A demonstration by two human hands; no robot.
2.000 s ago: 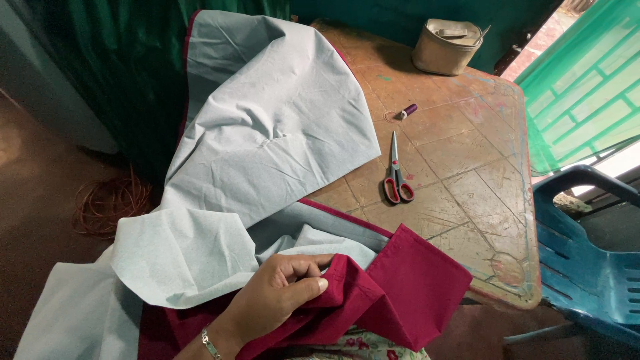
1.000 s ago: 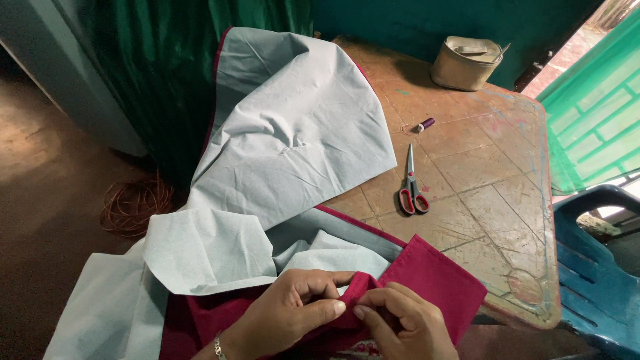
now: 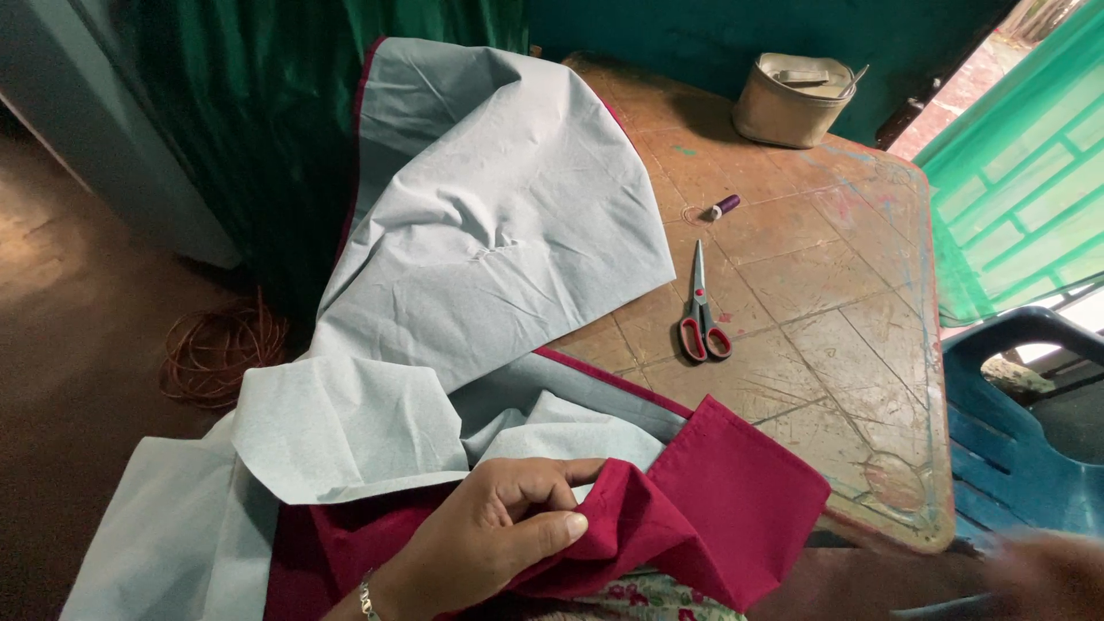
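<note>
My left hand (image 3: 504, 526), with a bracelet at the wrist, pinches a fold of the crimson cloth (image 3: 742, 500) between thumb and fingers. My right hand (image 3: 1048, 573) is a blur at the lower right edge, away from the cloth; whether it holds anything cannot be made out. Pale grey-blue fabric (image 3: 517, 198) with crimson edging spreads over the table's left side and down beside my left hand. Scissors with black and red handles (image 3: 703, 315) lie on the tabletop, their blades together. A small purple spool of thread (image 3: 725, 207) rests on its side beyond them.
The worn brown table (image 3: 819, 362) has a beige container (image 3: 792, 102) holding small items at its back. A blue plastic chair (image 3: 1026, 440) stands to the right. Coiled reddish cord (image 3: 220, 349) lies on the floor at left, near a dark green curtain (image 3: 250, 129).
One second ago both hands were together at the crimson fold; my right hand has since moved away to the lower right. My left hand still pinches the cloth.
</note>
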